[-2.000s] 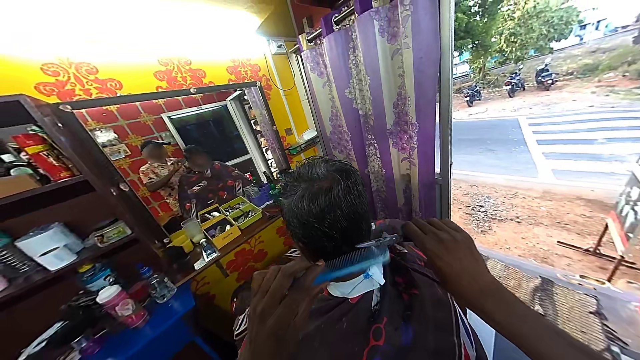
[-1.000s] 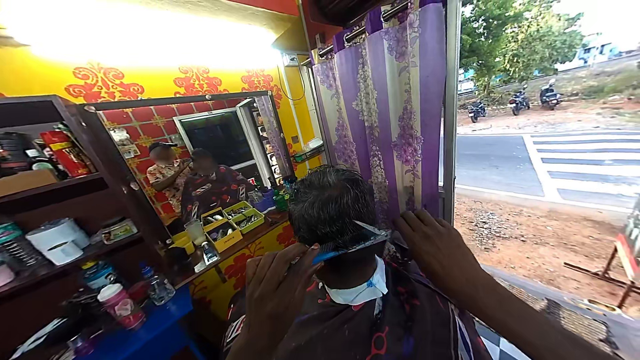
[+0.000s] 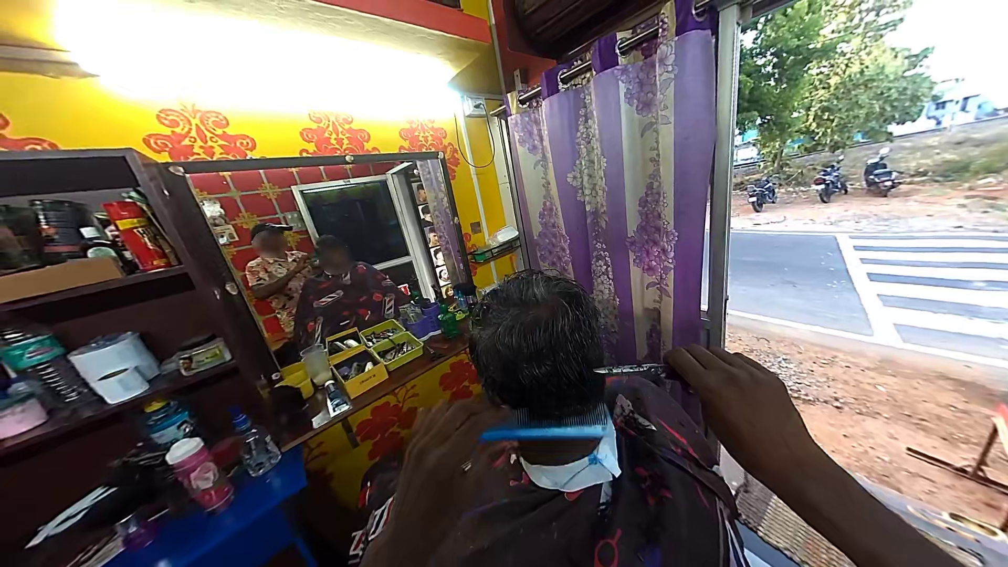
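Observation:
A person with short dark hair (image 3: 539, 339) sits facing away, wrapped in a dark patterned barber's cape (image 3: 551, 520) with a white neck strip (image 3: 575, 471) at the collar. My left hand (image 3: 449, 465), somewhat blurred, holds a blue comb (image 3: 547, 432) level across the nape, its teeth up toward the hair. From the right, my right hand (image 3: 720, 382) grips scissors (image 3: 634, 369), whose blades point left toward the back of the head, above the comb. The finger loops are hidden by my fingers.
A wall mirror (image 3: 179, 189) reflects two people. Below it, a counter (image 3: 425, 367) carries yellow trays (image 3: 364, 383) of small tools. Shelves (image 3: 94, 285) with bottles and a blue table (image 3: 236, 512) stand left. A purple curtain (image 3: 571, 157) hangs beside the opening to the road.
The scissors have moved from the hair just above the comb to the right side of the head. The comb sits lower, at the nape, than one second ago.

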